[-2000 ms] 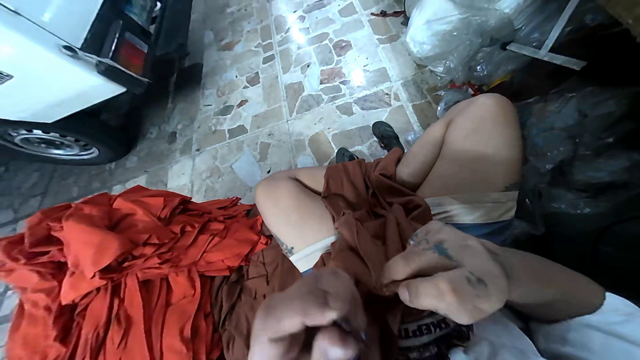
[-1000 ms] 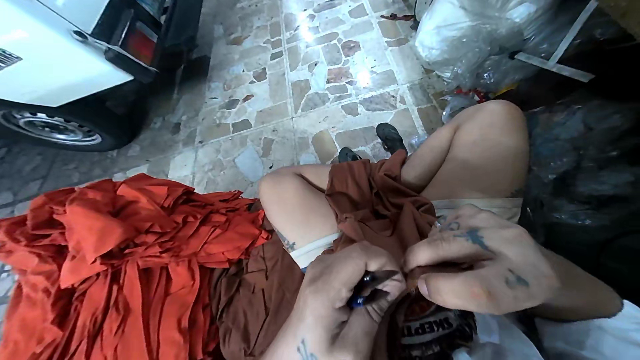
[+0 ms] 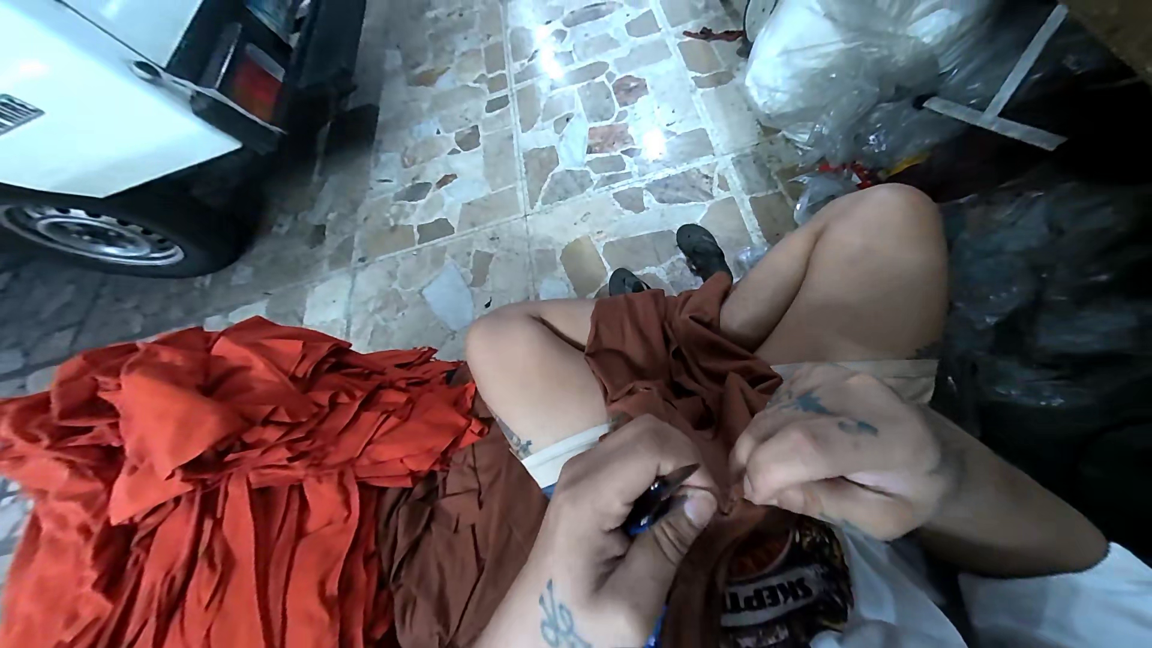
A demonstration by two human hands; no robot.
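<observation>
Brown fabric [image 3: 679, 355] lies over my lap and between my legs. My left hand [image 3: 621, 522] holds a small pointed tool [image 3: 661, 499] with a dark blade and a blue part, perhaps a thread snipper; its fingertips meet the cloth's edge. Close on its right, my right hand [image 3: 837, 450] pinches the same brown fabric between thumb and fingers. More brown cloth [image 3: 477, 540] is bunched at my left side, beside a large heap of red-orange fabric pieces [image 3: 270, 423]. Below the hands shows a printed shirt [image 3: 783, 585], partly covered by the brown cloth.
A white vehicle [image 3: 99, 99] with a black bumper stands at upper left, its wheel [image 3: 99, 234] on the floor. Clear plastic bags [image 3: 846, 72] are piled at upper right, near dark plastic [image 3: 1026, 297]. Stone-patterned flooring [image 3: 540, 207] stretches ahead of my dark shoes [image 3: 702, 252].
Two seconds ago the hands were farther apart; now they are close together at the brown fabric. The blue part of the tool, not visible in the oldest frame, now shows.
</observation>
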